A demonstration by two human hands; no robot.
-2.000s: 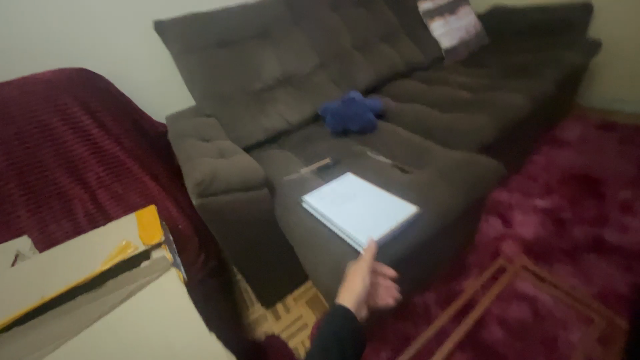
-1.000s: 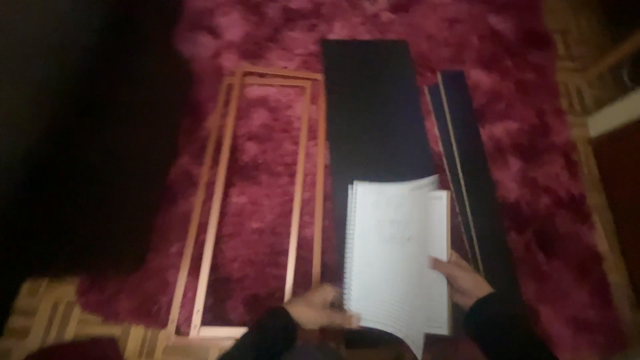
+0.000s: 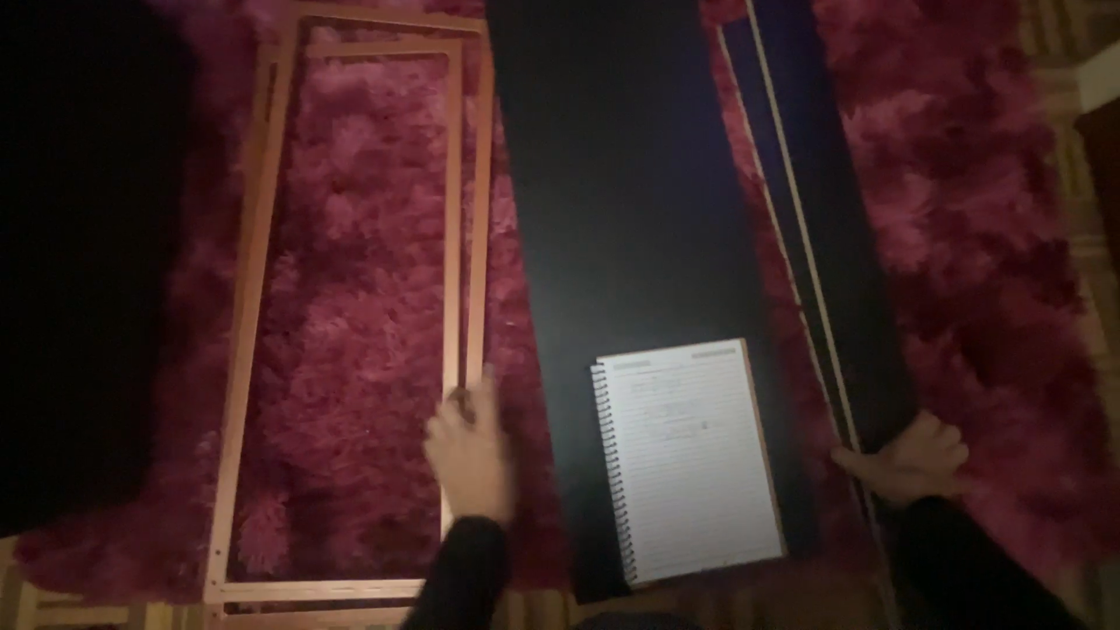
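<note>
My left hand (image 3: 472,451) is at the right side bars of two overlapping copper-coloured rectangular frames (image 3: 249,350); blur hides whether its fingers close on a bar. On the right, my right hand (image 3: 914,459) lies over the near part of narrow dark boards (image 3: 822,236) with pale edges, thumb to the left and fingers to the right; its grip is unclear. Between the hands, an open spiral-bound notebook (image 3: 691,464) with lined pages and some handwriting rests on the near end of a wide black board (image 3: 630,219).
Everything lies on a shaggy crimson rug (image 3: 359,306). Parquet floor (image 3: 1063,219) shows along the right and near edges. A large dark shape (image 3: 79,262) fills the left side. A pale-topped object (image 3: 1101,79) stands at the upper right edge.
The notebook, held between both hands one second ago, now lies on the black board. My left hand has moved left to the frames, my right hand right to the narrow boards.
</note>
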